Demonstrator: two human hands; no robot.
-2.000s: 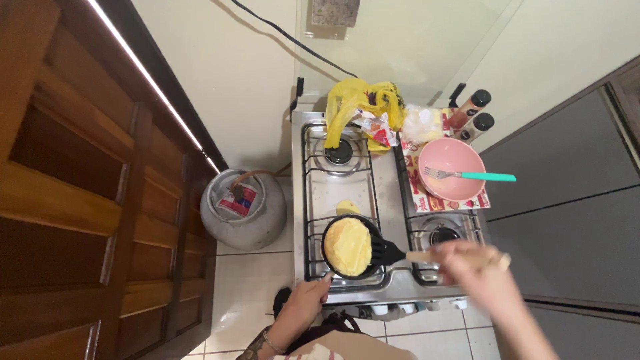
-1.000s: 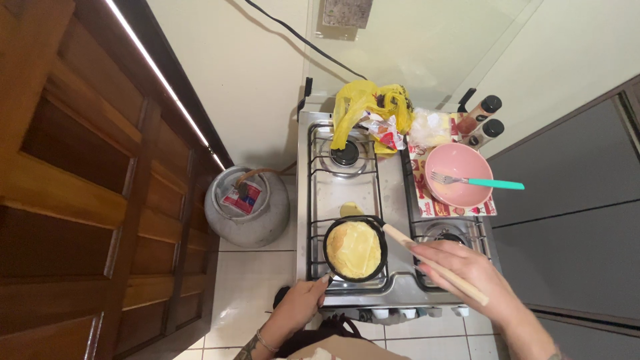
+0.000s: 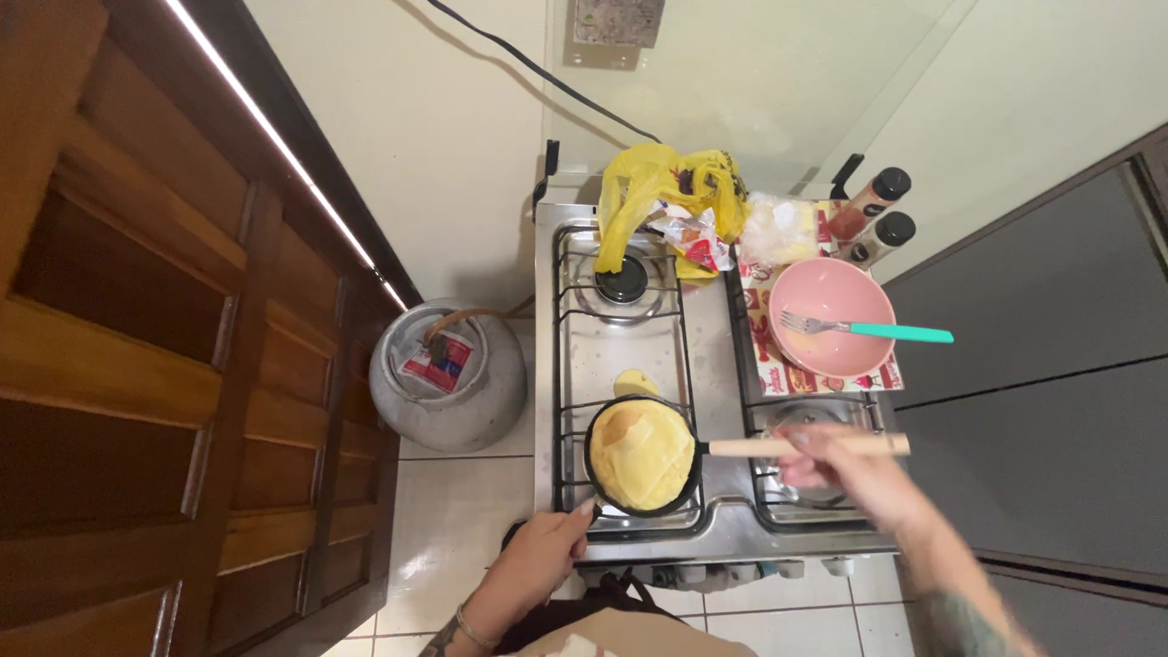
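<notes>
A small black frying pan (image 3: 591, 465) rests on the front left grate of the stove, holding a yellow omelette-like round (image 3: 643, 456) with a folded flap and a browned patch on top. My left hand (image 3: 547, 547) grips the pan's handle at its lower left. In my right hand (image 3: 826, 456), slightly blurred, is the wooden handle of a spatula (image 3: 748, 447); its black end meets the pan's right rim, and the blade is mostly hidden at the food. Just behind the pan, a yellow spill (image 3: 634, 381) lies on the stove top.
A pink bowl (image 3: 830, 274) with a turquoise-handled fork (image 3: 899, 332) stands on a patterned mat (image 3: 776, 379) at right. Behind are two spice jars (image 3: 881, 235), a clear plastic bag (image 3: 780, 228) and a yellow plastic bag (image 3: 639, 196). A gas cylinder (image 3: 456, 420) stands left of the stove (image 3: 712, 338).
The spatula's handle, slanted down to the right one second ago, now lies nearly level beside the pan. A folded flap now shows on the food. My left hand stays on the pan's handle.
</notes>
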